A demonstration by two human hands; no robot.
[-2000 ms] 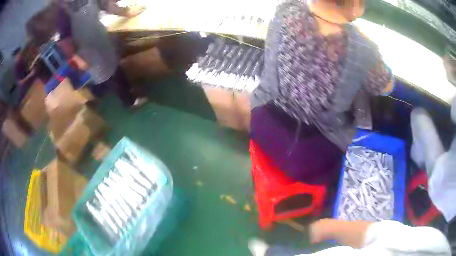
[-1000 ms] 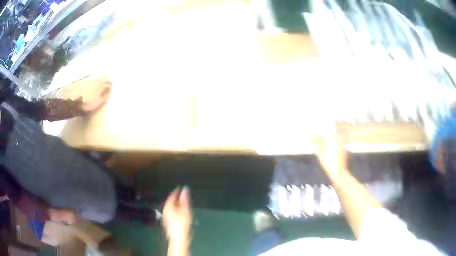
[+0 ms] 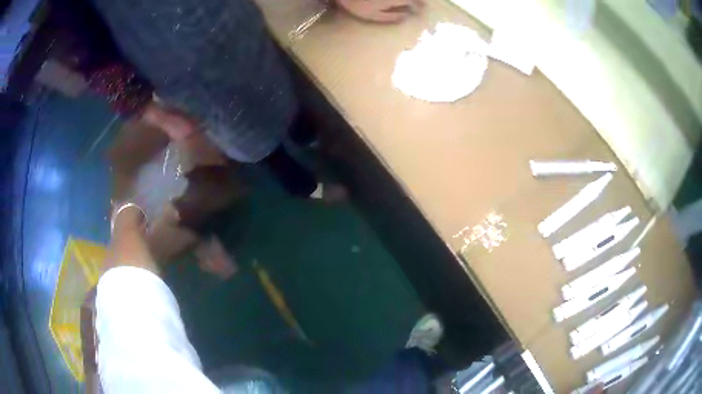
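Note:
My left arm, in a white sleeve, reaches over the floor at the lower left. My left hand is blurred beside a pale, translucent film-like thing near brown cartons; whether it grips anything cannot be told. Several white pen-shaped devices lie in a slanting column on the brown cardboard-covered bench at the right, some with a dark window. A small skin-toned patch at the bottom edge beside the lowest devices may be part of my right hand, which is otherwise cut off.
A crumpled white wipe or pile lies on the bench near another person's hand. Small white bits lie near the bench edge. A person in grey stands or sits at upper left. A yellow crate and cartons are on the green floor. More devices show at bottom right.
The view has swung down and left, over the floor and bench end. My left arm now extends at the lower left toward the cartons. My right arm has mostly left the picture.

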